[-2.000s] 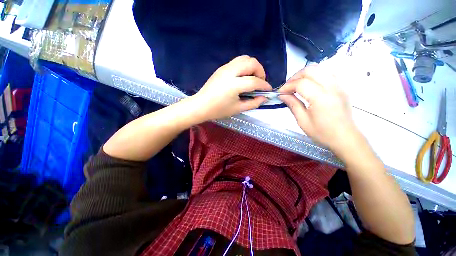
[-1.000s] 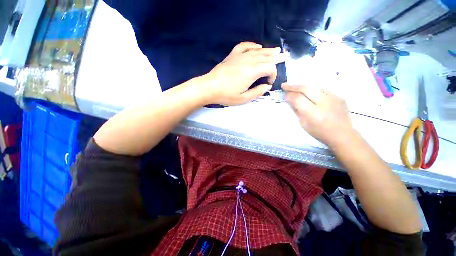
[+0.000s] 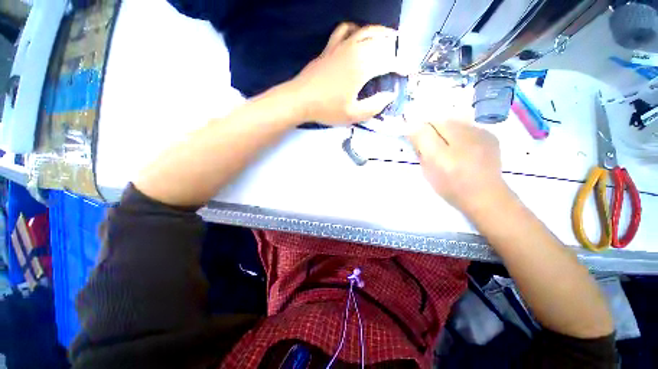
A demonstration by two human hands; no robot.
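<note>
The dark navy garment lies on the white table at the back, left of the sewing machine head. My left hand rests on the garment's edge just left of the needle area, thumb and fingers pinching the cloth. My right hand is just in front of the needle area, with its fingertips close together at the edge of the work. Glare there hides whether it pinches cloth. The presser foot is close to my left fingertips.
Scissors with yellow and red handles lie at the right. A pink and blue tool lies beside the grey cylinder. An edge ruler runs along the table front. A taped box is at the left, above a blue crate.
The garment edge and both hands have moved away from the table's front edge to the needle area. The camera view has shifted, so the machine head shows larger and more central.
</note>
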